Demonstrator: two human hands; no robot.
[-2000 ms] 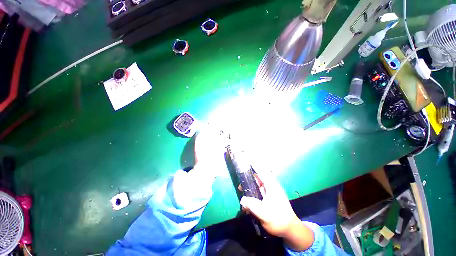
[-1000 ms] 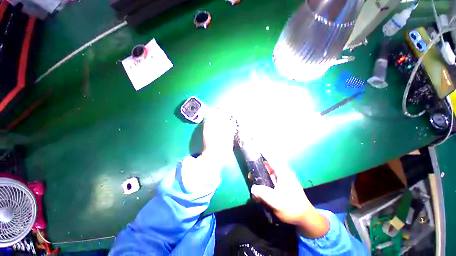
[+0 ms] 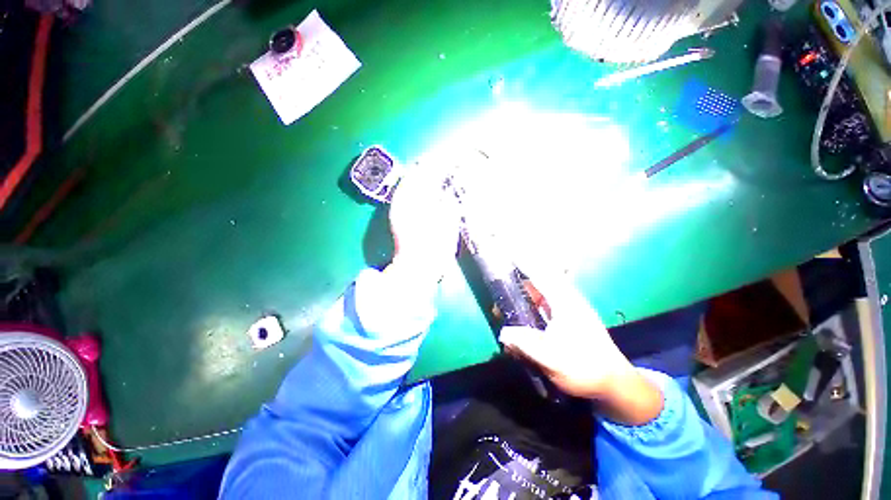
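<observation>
My right hand (image 3: 572,342) is closed around the thick black barrel of an electric screwdriver (image 3: 508,293), whose front end points up and left into the lamp glare. My left hand (image 3: 418,220) is at the screwdriver's front end, washed out by the light; its fingertips and anything in them are lost in glare. A small square-round watch case (image 3: 373,174) with a pale rim shows just left of my left hand; whether it touches the fingers I cannot tell. A small white square part with a dark centre (image 3: 265,332) lies on the mat at the lower left.
The ribbed lamp (image 3: 635,24) is at the top. A paper slip (image 3: 311,73) bears a round watch unit (image 3: 284,40). Tweezers (image 3: 657,67), a blue dotted patch (image 3: 715,102) and a dark stick (image 3: 688,150) lie right. A pink fan (image 3: 34,395) is left, a scrap tray (image 3: 718,395) lower right.
The view has tilted down, so the bench things sit higher in the picture and more of the lap shows. Both hands and the screwdriver keep about the same pose.
</observation>
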